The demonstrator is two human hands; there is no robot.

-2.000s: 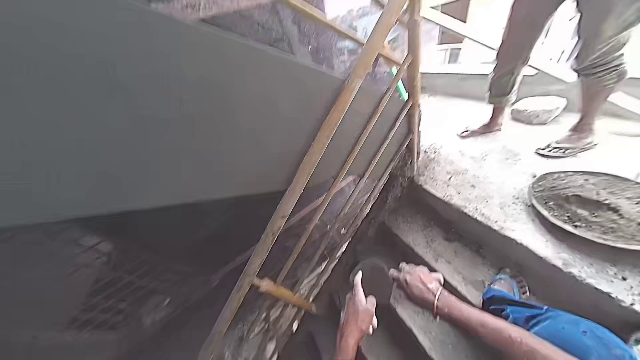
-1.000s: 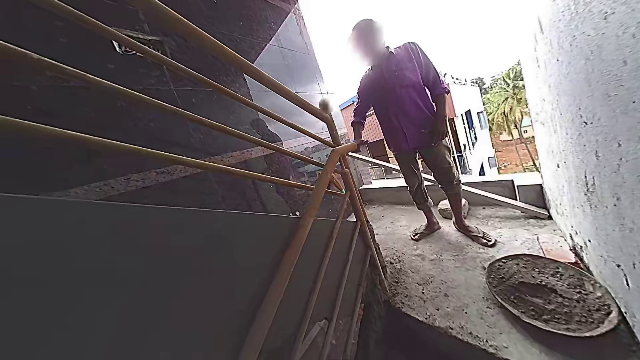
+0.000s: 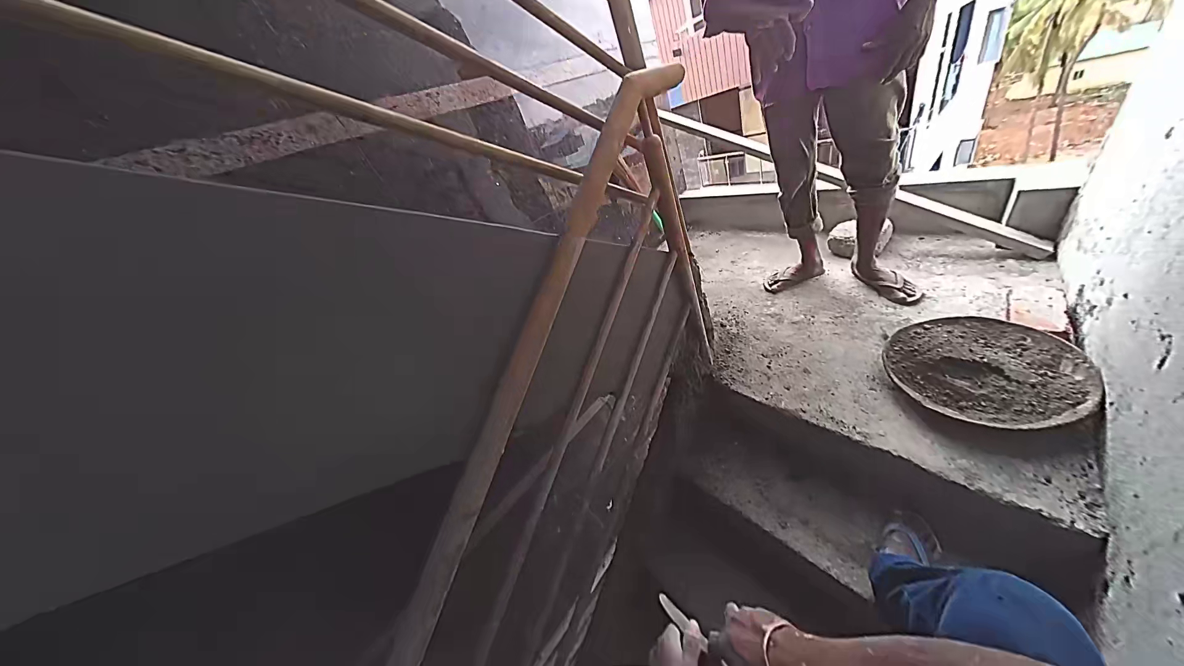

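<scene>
My right hand (image 3: 754, 633), with a band at its wrist, reaches in from the bottom right with its fingers bent. Close beside it, my left hand (image 3: 680, 646) is cut off by the bottom edge. A pale, narrow tip sticks up from the left hand; whether it is a finger or a tool is unclear. Something dark lies between the two hands, mostly hidden. The hands are over the lower concrete steps (image 3: 786, 509). Above them, on the landing, a round pan (image 3: 1036, 424) holds grey mortar (image 3: 999, 370).
Yellow-brown metal railings (image 3: 527, 361) run up the left side. A person (image 3: 832, 120) in sandals stands on the landing (image 3: 786, 342), near a stone (image 3: 858, 238). A rough white wall (image 3: 1142, 370) bounds the right. My foot (image 3: 911, 536) is on a step.
The view tilted up, then partly back down, and my hands are in sight again at the bottom. The standing person's hand has left the railing it touched one second ago.
</scene>
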